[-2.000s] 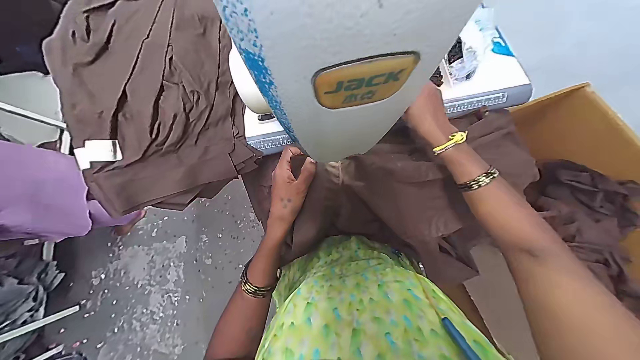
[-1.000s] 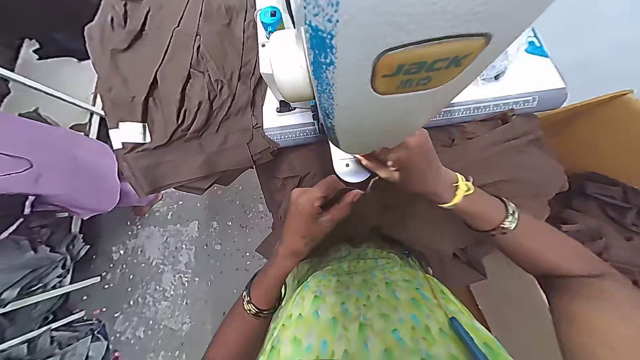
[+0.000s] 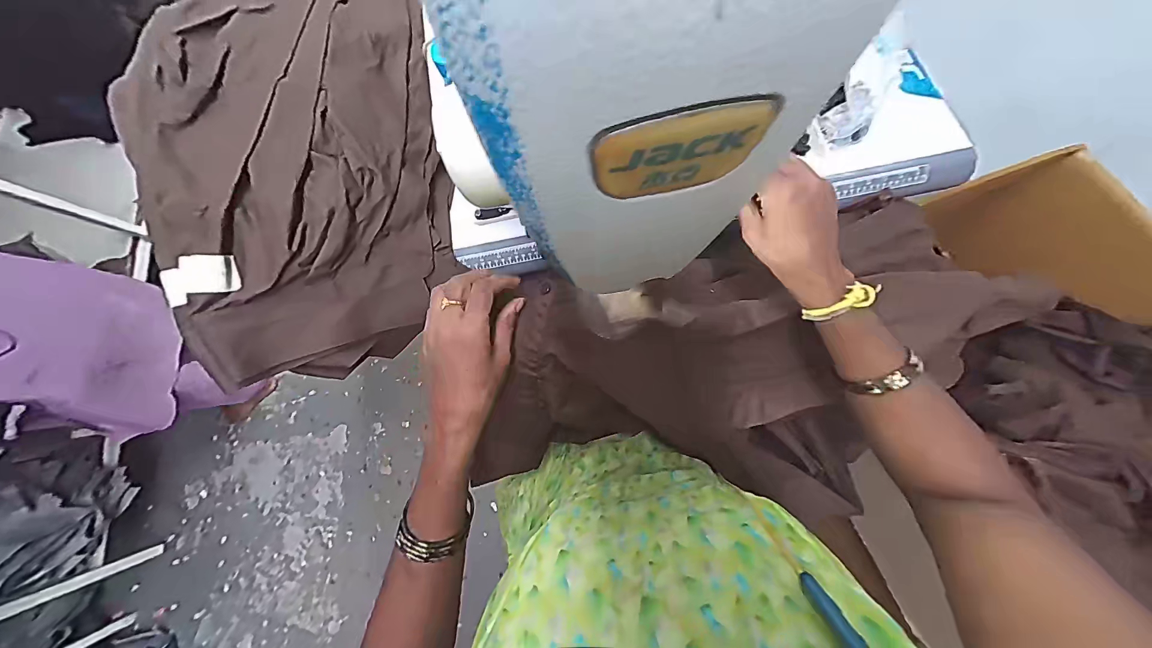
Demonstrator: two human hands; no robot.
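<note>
The white head of a Jack sewing machine (image 3: 657, 81) fills the upper middle and hides the needle area. Brown fabric (image 3: 621, 378) lies under it and over my lap. My left hand (image 3: 470, 342) rests on the left edge of this fabric, fingers bent; its fingertips touch the cloth beside the machine bed (image 3: 504, 256). My right hand (image 3: 796, 229) is raised against the right side of the machine head, fingers curled in; whether it holds anything cannot be told.
A stack of brown garment pieces (image 3: 297, 180) with a white tag lies at the left. Beyond it is a person's purple clothing (image 3: 81, 346). At the right, a cardboard box (image 3: 1048, 234) stands by heaped dark brown cloth (image 3: 1080, 414). Scraps litter the grey floor (image 3: 297, 504).
My hands were close together below the machine head one second ago. They have moved apart, the right one up along the head's right side, the left one to the fabric's left edge.
</note>
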